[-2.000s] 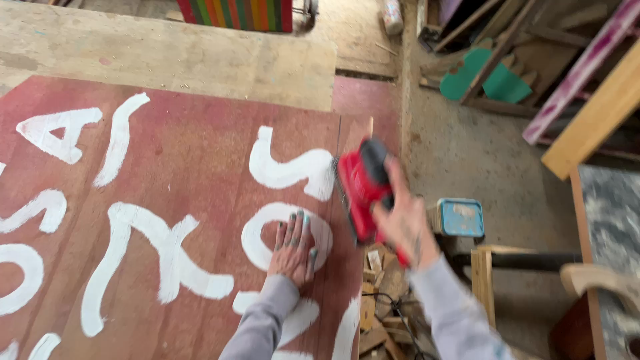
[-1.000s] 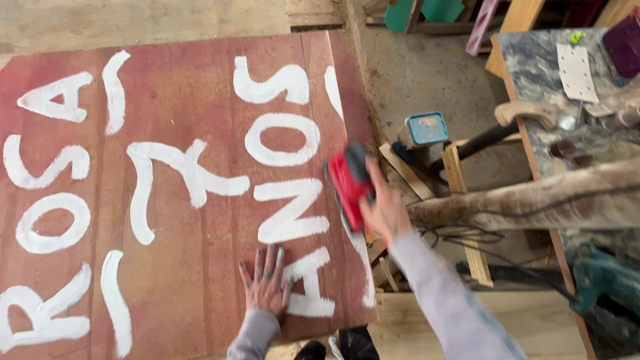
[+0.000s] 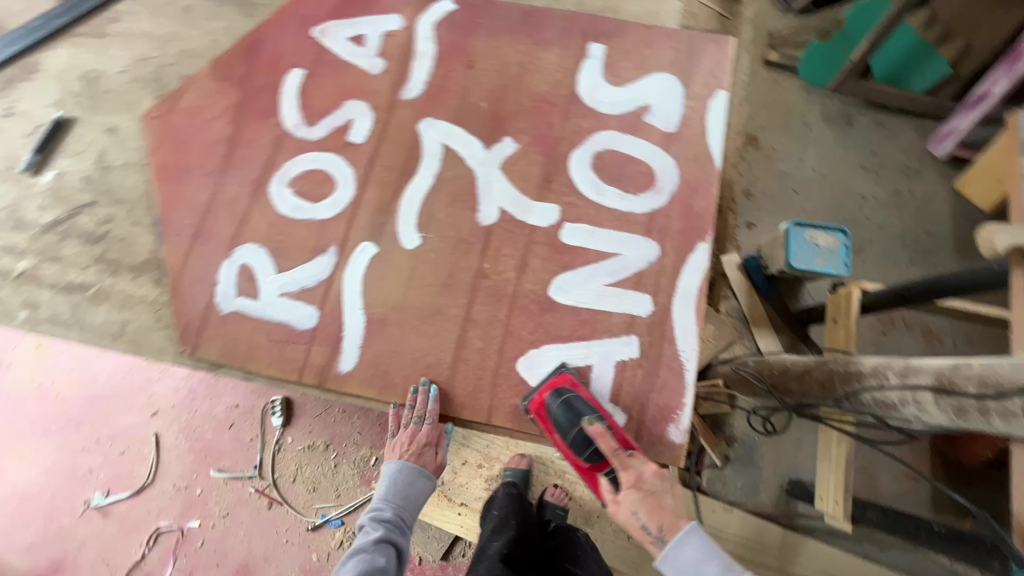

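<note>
A red-stained wooden board with white painted lettering and strokes lies flat beneath both hands. My right hand grips a red and black handheld power sander, which rests on the board's near right corner, over the last painted letter. The sander's underside is hidden. My left hand lies flat with fingers extended on the board's near edge, left of the sander, holding nothing. Paint marks some of its fingertips.
A pink panel with cut cables and sawdust adjoins the board. On the right are a blue-lidded tub, timber offcuts, a thick pole and tangled black cords. My feet show below the near edge.
The sander in my right hand has moved along the board's right side to its near corner. My left hand has shifted from the lettering to the near edge. The view has moved strongly.
</note>
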